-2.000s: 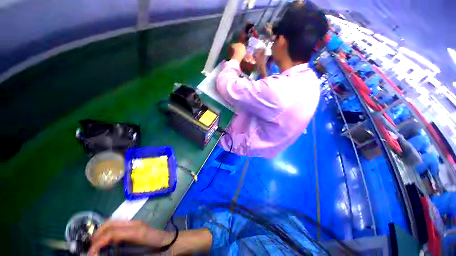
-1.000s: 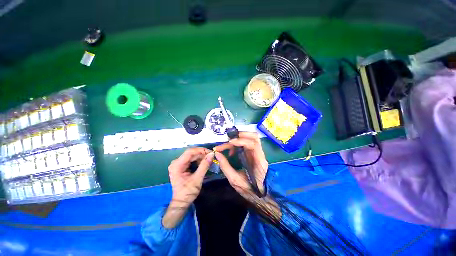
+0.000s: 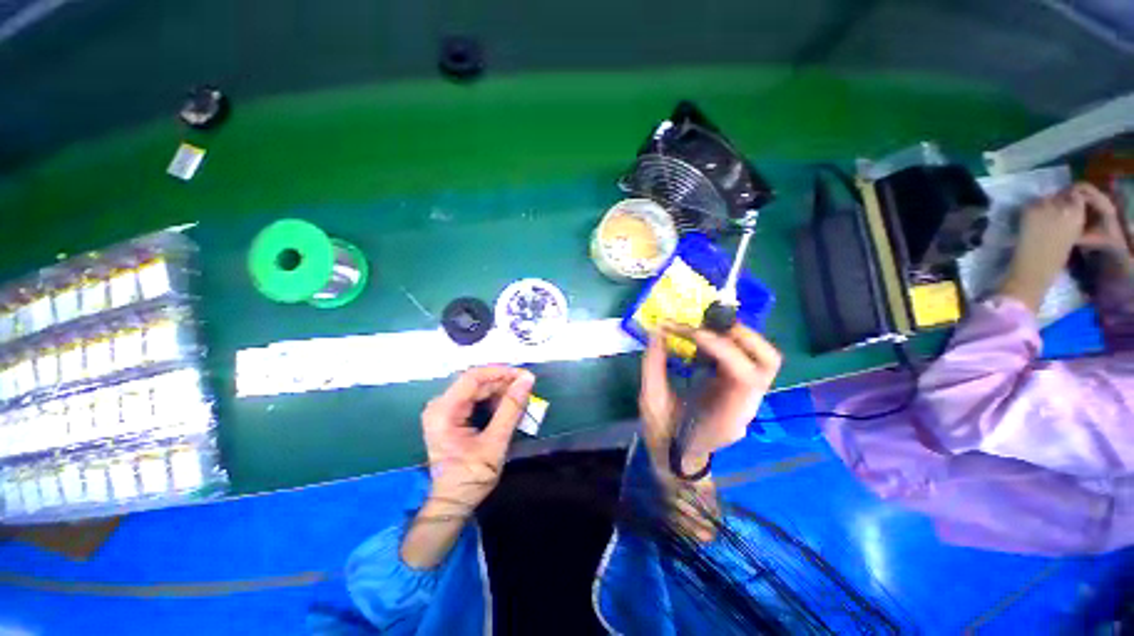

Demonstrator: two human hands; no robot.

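My left hand (image 3: 473, 429) is over the bench's front edge, thumb and forefinger pinched on a small white battery cell (image 3: 534, 415) with a yellowish end. My right hand (image 3: 715, 391) is at the blue parts bin (image 3: 754, 298), holding the soldering iron (image 3: 721, 313) with its pale tip pointing up past the bin. Its fingertips are at the yellow pieces (image 3: 678, 298); whether they pinch one is not clear. The round white holder (image 3: 532, 312) with a speckled centre and a round black unit (image 3: 466, 321) lie side by side at the white strip (image 3: 361, 360).
Clear cell tray (image 3: 106, 373) at the left. Green solder spool (image 3: 292, 261), round jar (image 3: 633, 239) and fume fan (image 3: 703, 168) stand behind. Soldering station (image 3: 852, 267) at the right with its cord. Another worker's pink sleeve (image 3: 970, 410) is at the far right. More black units (image 3: 203, 107) lie at the back.
My right hand has moved right, away from my left hand, to the blue bin with the iron. My left hand stays with the cell, which now shows more. The neighbour's hands have come into view.
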